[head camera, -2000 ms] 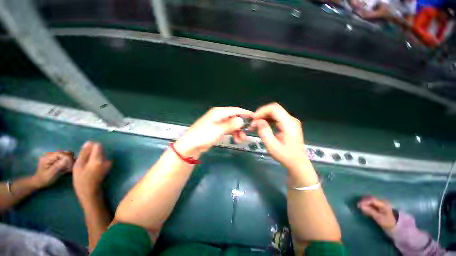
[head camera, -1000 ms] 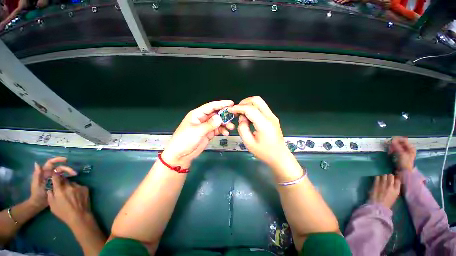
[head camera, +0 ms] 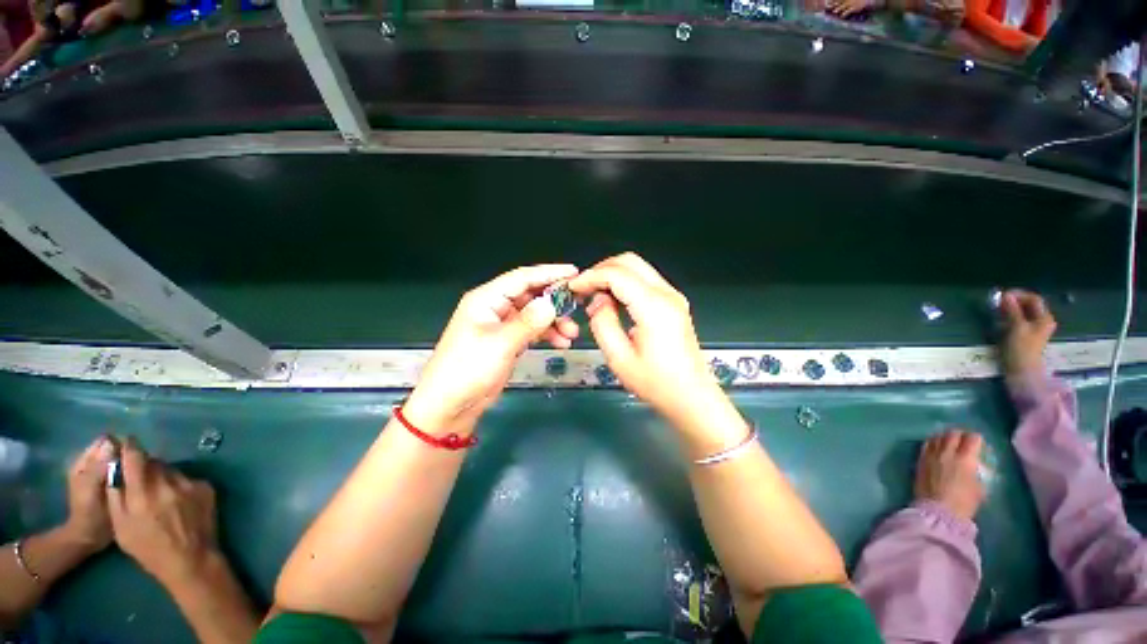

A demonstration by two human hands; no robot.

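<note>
My left hand holds a small dark-green watch module with a pale rim between thumb and fingers, above the rail. My right hand is beside it, its thumb and fingertips at the module's right edge; whether a small part is between them cannot be told. Several dark circuit boards lie in a row on the pale side rail, some partly hidden behind my right hand.
Dark-green conveyor belt lies beyond the rail, with a unit on it. A slanted metal post stands left. Other workers' hands are at left and right. A clear plastic bag lies near my right forearm.
Both my hands stay together at the module, which is turned slightly. The neighbour's hand at right has moved from the rail over the belt to a small unit. The view has shifted slightly.
</note>
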